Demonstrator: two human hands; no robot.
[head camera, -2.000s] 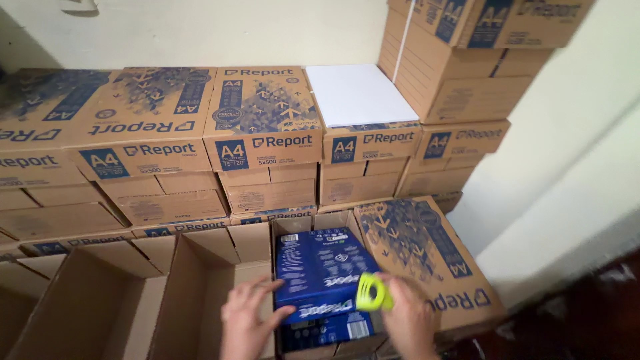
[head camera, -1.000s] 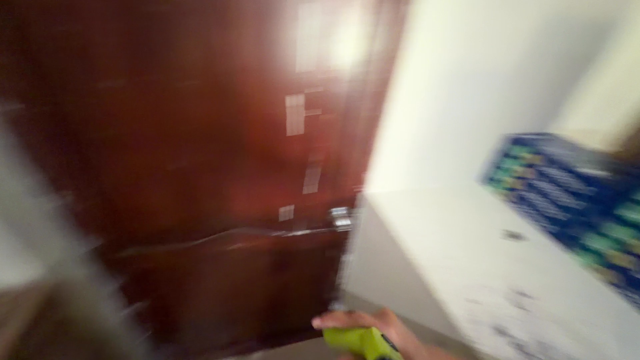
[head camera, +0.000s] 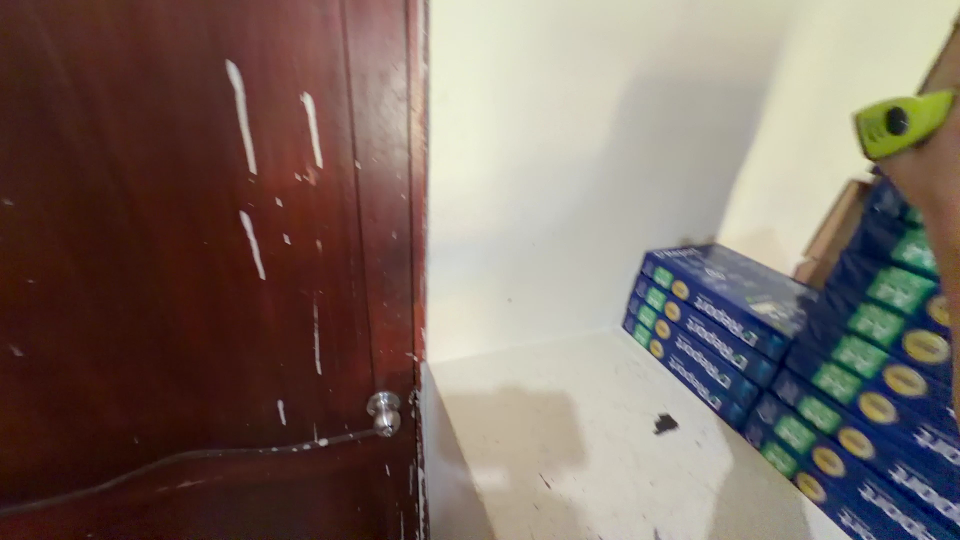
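Note:
At the right edge my right hand (head camera: 926, 169) is partly in view, closed around a yellow-green plastic tool (head camera: 896, 124) with a round dark spot on it; its exact kind cannot be told. The hand is in front of a tall stack of blue-wrapped Report paper reams (head camera: 855, 356). Left of that stack lies a lower stack of several blue Report reams (head camera: 701, 330), against the wall. Both stacks stand on a white ledge (head camera: 540, 435). My left hand is outside the view.
A dark red wooden door (head camera: 187, 262) with a round metal knob (head camera: 385, 414) fills the left side. A pale wall (head camera: 555, 187) rises behind the ledge. Part of a brown cardboard box (head camera: 832, 225) shows behind the tall stack. A dark patch (head camera: 665, 424) marks the ledge top.
The view has turned from the cartons to the door and ledge. Two seconds ago both hands were at reams in an open carton; now only the right hand shows, raised at the right edge.

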